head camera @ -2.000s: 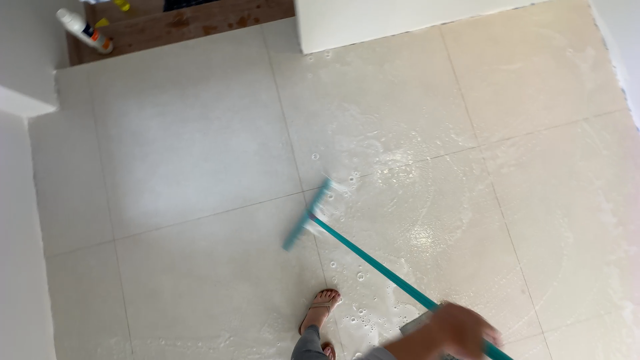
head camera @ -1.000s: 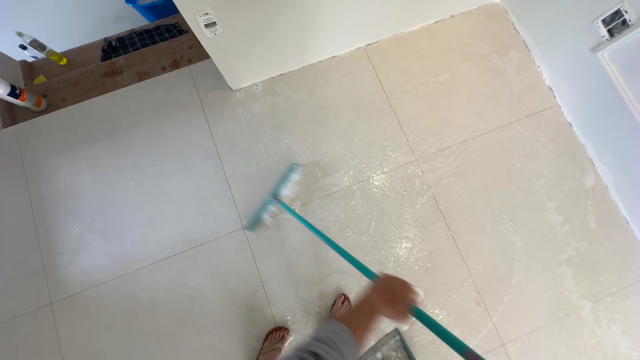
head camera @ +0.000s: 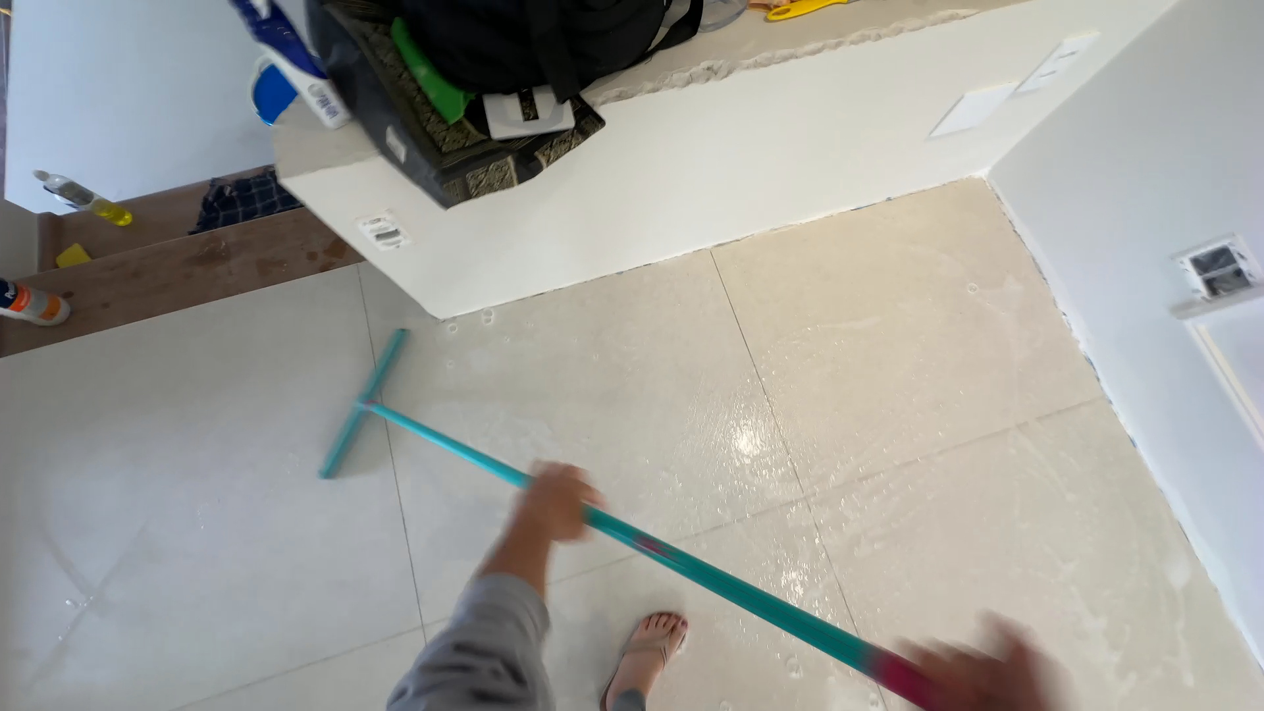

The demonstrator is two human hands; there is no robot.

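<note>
A teal floor squeegee (head camera: 363, 403) rests its long blade on the pale floor tiles, left of centre, and its handle slants down to the lower right. My left hand (head camera: 559, 502), below a grey sleeve, is closed around the middle of the handle. At the bottom right, my right hand (head camera: 987, 671), blurred by motion, grips the handle's magenta end. Water and suds shine on the tiles (head camera: 632, 415) around the handle.
A low white wall (head camera: 652, 207) carries a black bag (head camera: 494, 49). On the brown step (head camera: 188, 267) at left are bottles, a yellow sponge (head camera: 72, 257) and a dark checked cloth (head camera: 242, 200). My sandalled foot (head camera: 652, 647) is at bottom centre.
The squeegee blade has moved to the left over the tiles, closer to the wall's corner. My right hand has come into sight on the handle's end. The view has shifted to show the wall top.
</note>
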